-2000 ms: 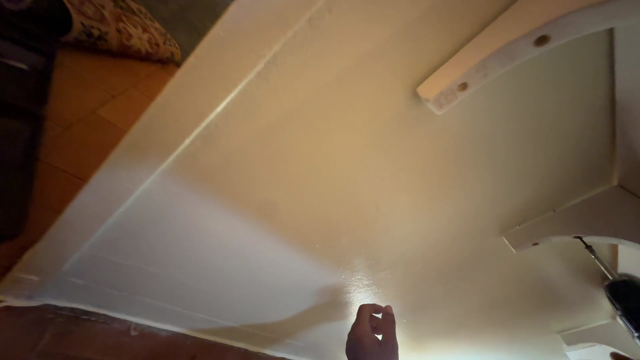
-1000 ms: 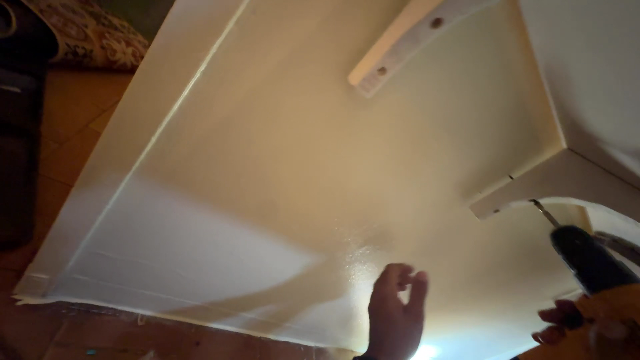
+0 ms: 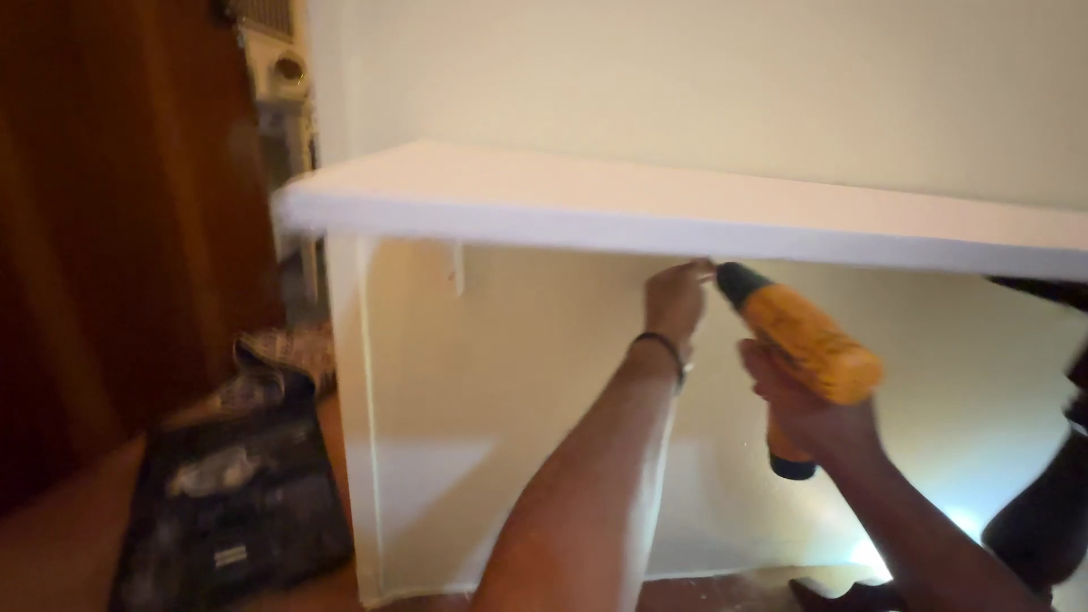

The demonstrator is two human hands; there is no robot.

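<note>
My right hand (image 3: pixel 807 408) is closed round the grip of an orange and black cordless drill (image 3: pixel 807 340), which tilts up and left toward the underside of a white shelf (image 3: pixel 578 212). My left hand (image 3: pixel 676 297), with a dark band on its wrist, is raised beside the drill's front end, just below the shelf's front edge. Its fingertips are close together there, but whether they pinch something cannot be made out. A white shelf bracket (image 3: pixel 459 268) shows under the shelf's left part, against the pale panel (image 3: pixel 510 357) behind.
A black case (image 3: pixel 238 510) lies on the floor at the lower left, near a patterned cloth (image 3: pixel 297 353). A dark brown wooden surface (image 3: pixel 127 212) stands at far left. Dark shapes, partly blurred, and a bright light (image 3: pixel 871 557) are at the lower right.
The view has swung widely, from the shelf's underside to its front. Both forearms now show in full, and my left hand, earlier low against the panel, is up by the drill's front end.
</note>
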